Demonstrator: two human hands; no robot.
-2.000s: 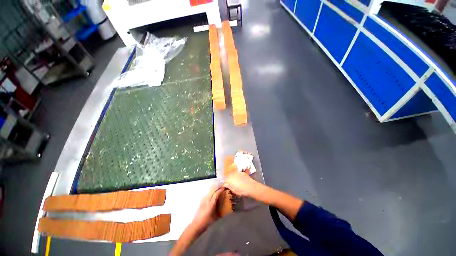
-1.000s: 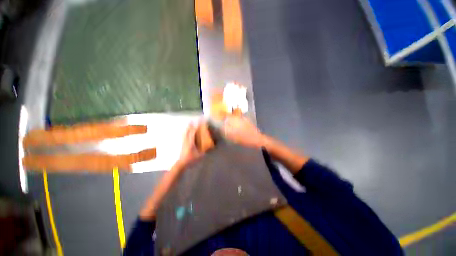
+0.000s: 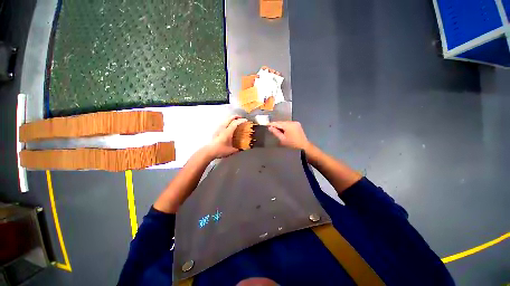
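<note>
My left hand (image 3: pixel 226 138) holds a handful stack (image 3: pixel 244 136) of orange-brown pieces with uneven layered edges, just above the apron's top edge. My right hand (image 3: pixel 288 134) is to the right of the stack, its fingertips on a small white piece (image 3: pixel 262 119). A loose pile of cut pieces (image 3: pixel 260 92), some orange-tan and some white side up, lies on the right ledge just beyond my hands. A dark patch shows between the stack and my right hand; I cannot tell what it is.
Two finished rows (image 3: pixel 92 125) lie side by side on the front ledge at the left. The green bed (image 3: pixel 137 56) is beyond them. The end of another row (image 3: pixel 271 8) shows on the right ledge (image 3: pixel 244 33). A blue-panelled unit (image 3: pixel 475 25) stands at the upper right.
The view has tilted down and steadied, so the rows and bed sit higher. My right hand has moved away from the stack to the right. The stack stays in my left hand.
</note>
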